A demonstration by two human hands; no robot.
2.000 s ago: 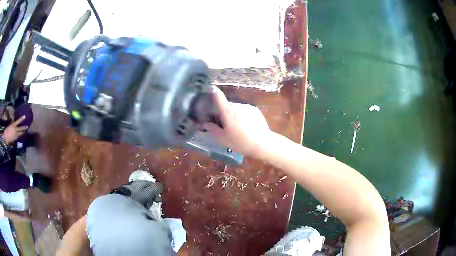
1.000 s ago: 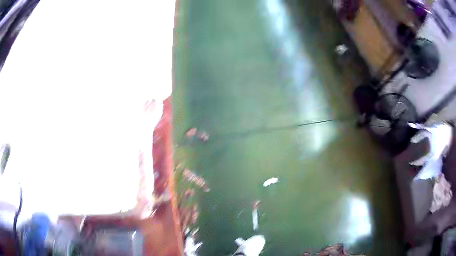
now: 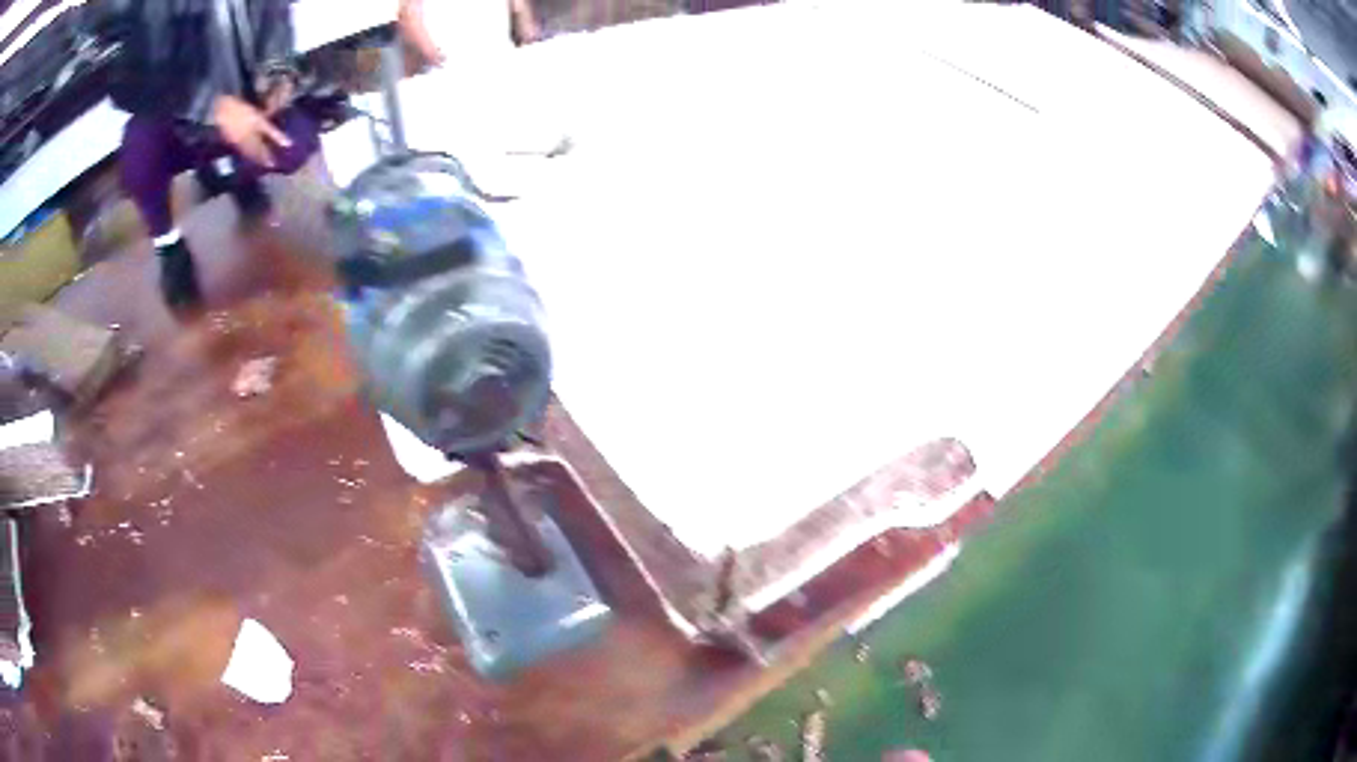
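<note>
The blue and grey cutting machine (image 3: pixel 447 320) stands upright at the near left corner of the fabric lay, with no hand on it. Its flat grey base plate (image 3: pixel 521 603) rests on the bare table, and a dark brown handle (image 3: pixel 514 514) shows above the plate. The white marker paper (image 3: pixel 893 268) covers the lay, overexposed, so its lines are not readable. A brown layered fabric edge (image 3: pixel 848 514) shows along the near side. Neither of my hands can be made out. A small blurred pinkish patch sits at the bottom edge; I cannot tell what it is.
The reddish-brown table (image 3: pixel 298 551) carries lint and a white paper scrap (image 3: pixel 261 663). Cut bundles (image 3: pixel 37 469) lie at the left edge. A person in dark clothes (image 3: pixel 209 75) is at the upper left, another partly visible beside. Green floor (image 3: pixel 1146 551) lies to the right.
The view has swung from the floor on the right back to the table. Two seconds ago my right hand gripped the machine's handle; now no hand is on it and the machine appears upright.
</note>
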